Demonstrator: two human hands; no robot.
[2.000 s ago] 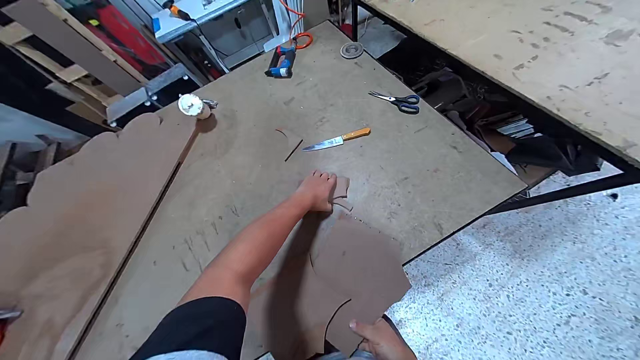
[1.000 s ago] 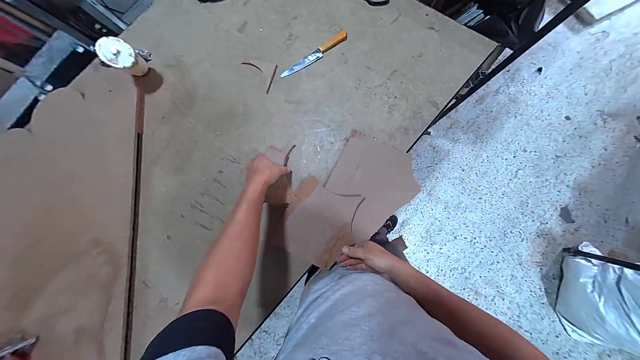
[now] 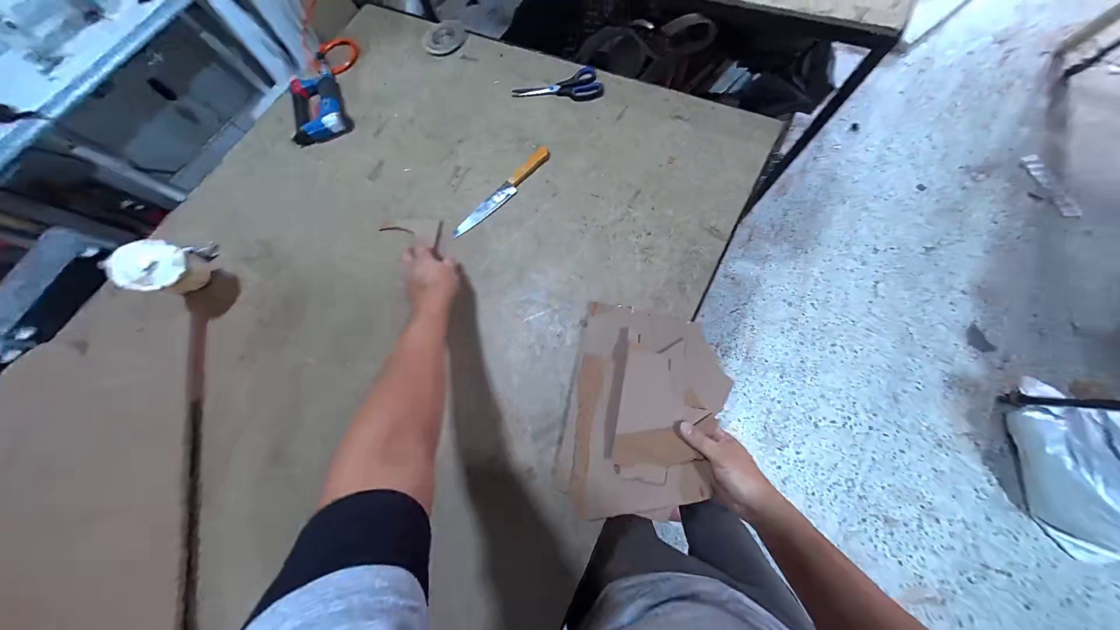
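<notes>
My left hand (image 3: 430,273) reaches across the table, its fingers at a thin dark strip (image 3: 438,236); whether they grip it cannot be told. A second thin, curved reddish strip (image 3: 396,229) lies just beyond the hand. To the right rests a kitchen knife (image 3: 500,193) with a yellow handle. My right hand (image 3: 726,459) holds a stack of brown cardboard pieces (image 3: 652,394) by its lower right side, near the table edge, thumb on top. The pieces overlap and differ in size; some edges are curved.
Scissors (image 3: 567,86), a blue and red tool (image 3: 321,107) and a round disc (image 3: 445,38) lie toward the far side. A white-topped container (image 3: 156,266) stands at the left, near a large brown sheet (image 3: 87,490). A silver bag (image 3: 1072,464) is on the floor at right.
My left hand has left the cardboard pieces and moved out to the thin strips. The smaller pieces now lie stacked on the larger one in my right hand. The view has shifted.
</notes>
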